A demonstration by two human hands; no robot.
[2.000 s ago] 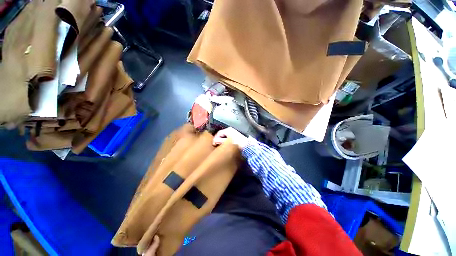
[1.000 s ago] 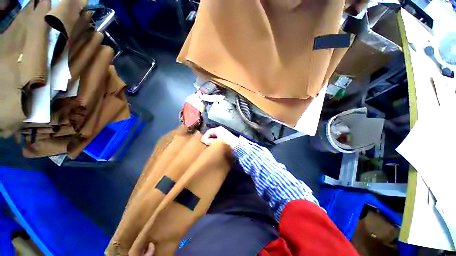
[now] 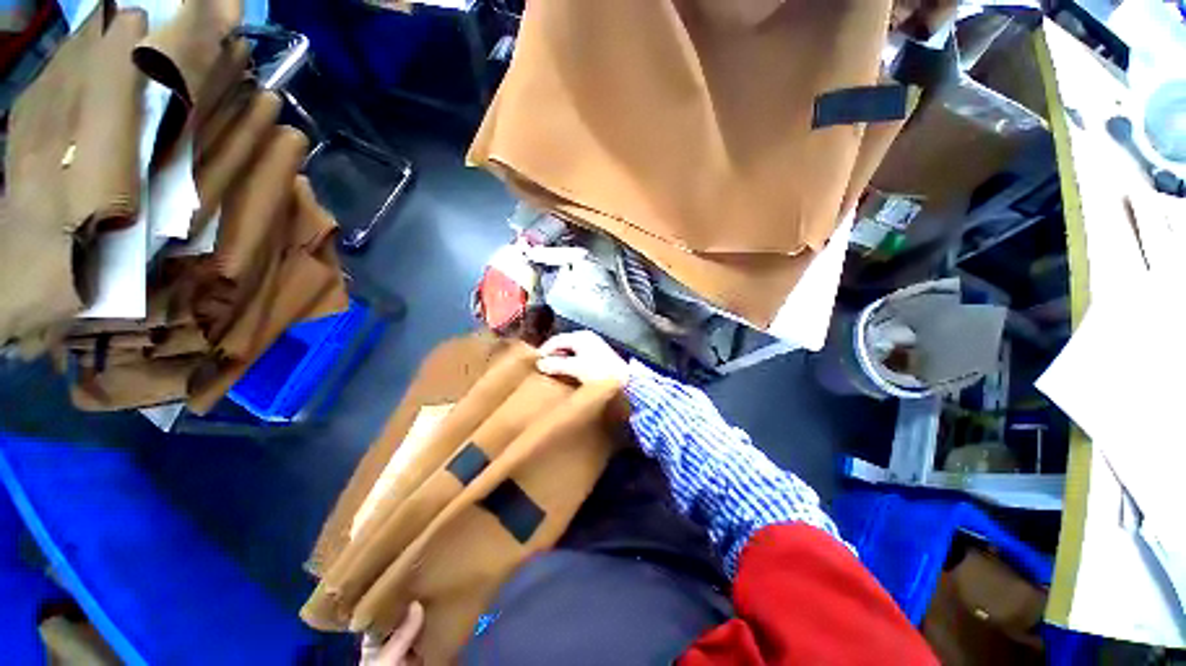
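Observation:
Several tan-brown panels (image 3: 442, 572) lie layered and slanting over my lap. Two dark tabs show on them, one (image 3: 513, 510) on the front panel and one (image 3: 468, 462) on a panel behind. A pale sheet (image 3: 401, 468) shows between rear layers. My right hand (image 3: 583, 357), below a striped cuff, holds the top edges of the panels. My left hand (image 3: 395, 638) grips their lower edge and is partly cut off by the bottom of the picture.
Large brown panels with a dark tab (image 3: 858, 106) hang over the bench ahead. A brown stack (image 3: 247, 247) stands left above a blue bin (image 3: 306, 364). A white bucket (image 3: 897, 338) is beside table legs. A yellow-edged worktable (image 3: 1067, 364) is at right, a blue bin (image 3: 878, 540) below.
The rear layers have spread apart and the pale sheet has come into view. My left hand shows more than one second ago. My right hand still holds the top edges.

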